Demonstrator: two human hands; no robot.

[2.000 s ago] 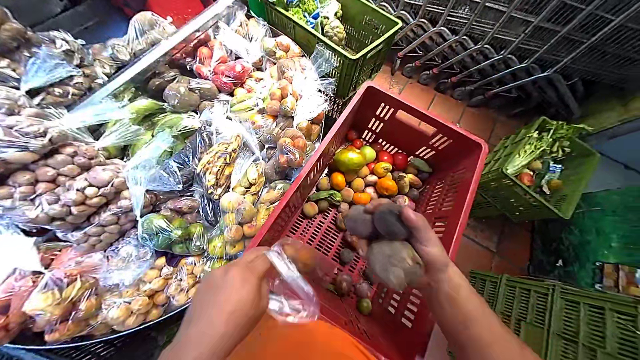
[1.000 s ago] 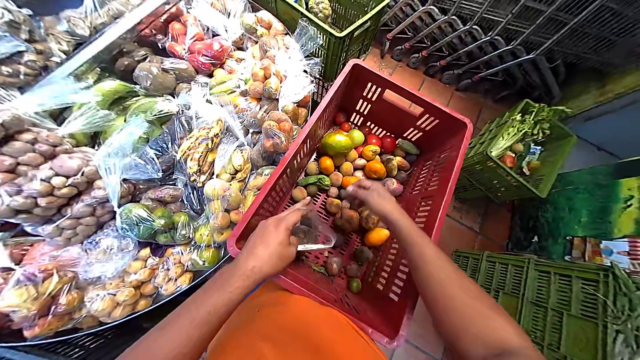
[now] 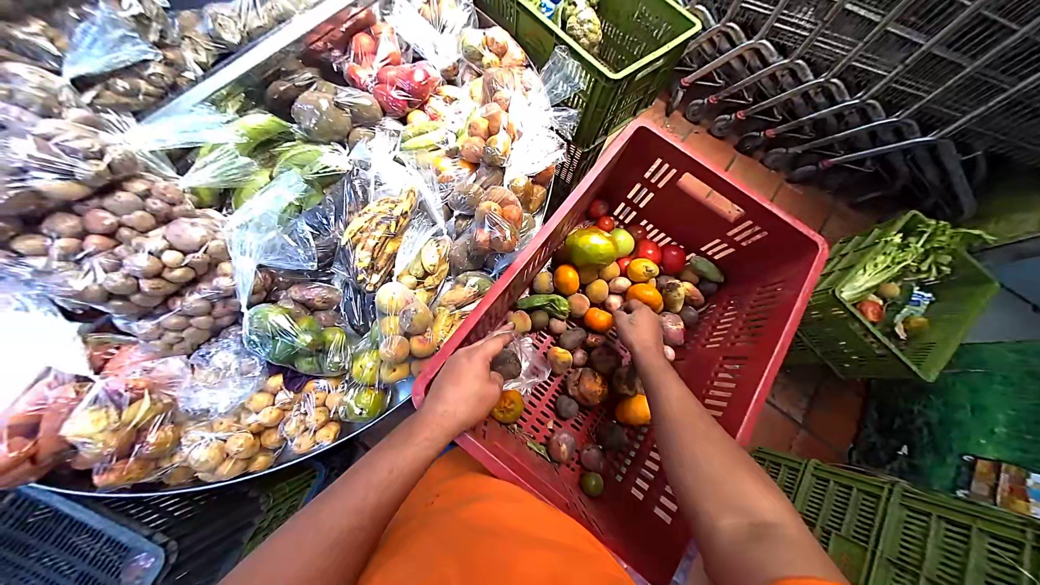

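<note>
Mixed fruit and vegetables lie in a red plastic crate [image 3: 731, 406]. My left hand [image 3: 467, 382] is at the crate's near-left wall, shut on a clear plastic bag [image 3: 532, 363] with a dark round item [image 3: 505, 365] at its mouth. Deeper in the crate, my right hand [image 3: 638, 325] reaches down among the produce, its fingertips beside an orange tomato [image 3: 599, 319]; whether it grips anything is hidden. Around the hands lie a green pepper [image 3: 544, 305], red tomatoes [image 3: 672, 257], a large green-yellow tomato [image 3: 591, 246] and several dark roots or fruits [image 3: 587, 386].
Left of the crate, a wide display holds bagged produce, with potatoes [image 3: 154, 268] and yellow-brown bananas [image 3: 380, 236]. Green crates stand behind [image 3: 634, 61], at right with celery [image 3: 910, 252], and at lower right [image 3: 934, 528]. Nested metal shopping carts [image 3: 853, 106] are at upper right.
Two seconds ago my right hand held dark round roots above the crate; now it is down among the produce. My left hand has moved with the bag to the crate's left side.
</note>
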